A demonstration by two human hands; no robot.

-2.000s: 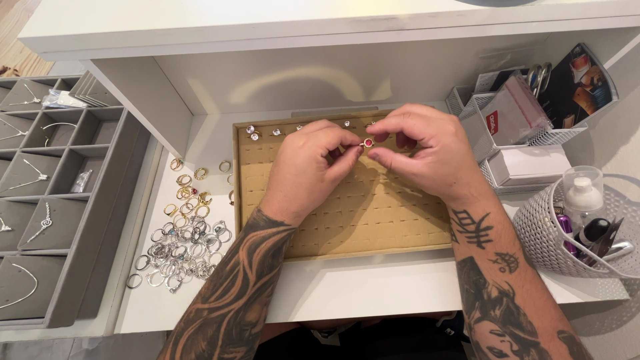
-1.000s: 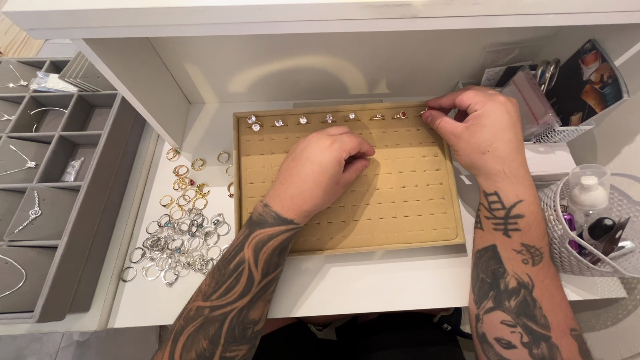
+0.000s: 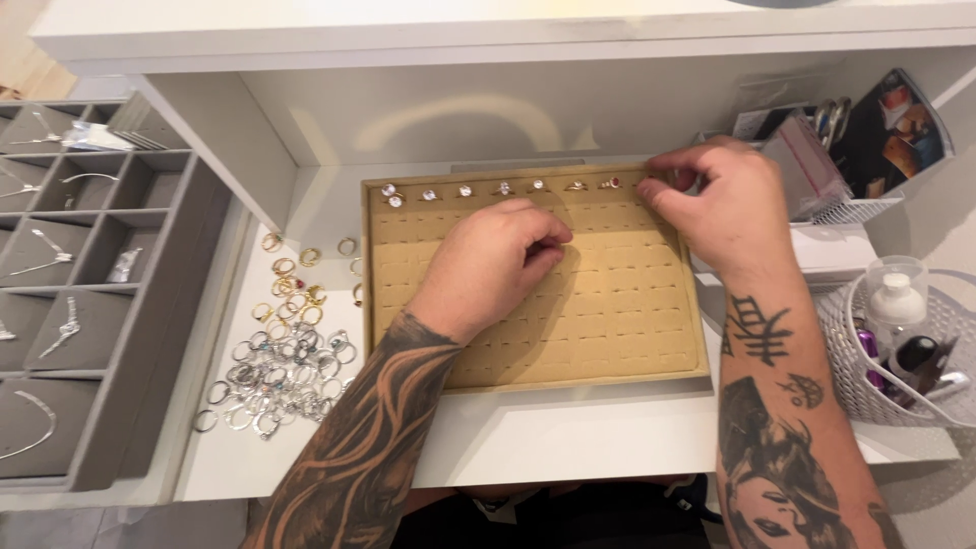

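Note:
A beige slotted ring display tray [image 3: 579, 305] lies on the white shelf. Several rings with clear stones [image 3: 466, 191] stand along its top row, with a red-stone ring [image 3: 612, 184] toward the right. My right hand [image 3: 709, 191] is at the tray's top right corner, thumb and forefinger around a small ring there that is mostly hidden. Over the tray's middle hovers or rests my left hand [image 3: 496, 263], fingers curled, with nothing visible in it. Left of the tray are loose gold-coloured rings [image 3: 309, 257] and a heap of silver-coloured rings [image 3: 293, 374].
At far left, a grey compartment tray [image 3: 145, 286] holds necklaces and bracelets. On the right are a white mesh organiser [image 3: 862, 210] with bags and scissors, a white box [image 3: 831, 248], and a woven basket [image 3: 846, 366] with a pump bottle. A shelf edge [image 3: 488, 49] spans the top.
Two seconds ago both hands held a red-stone ring above the tray. Since then my right hand has moved to the top right corner and my left hand has moved down over the tray's middle.

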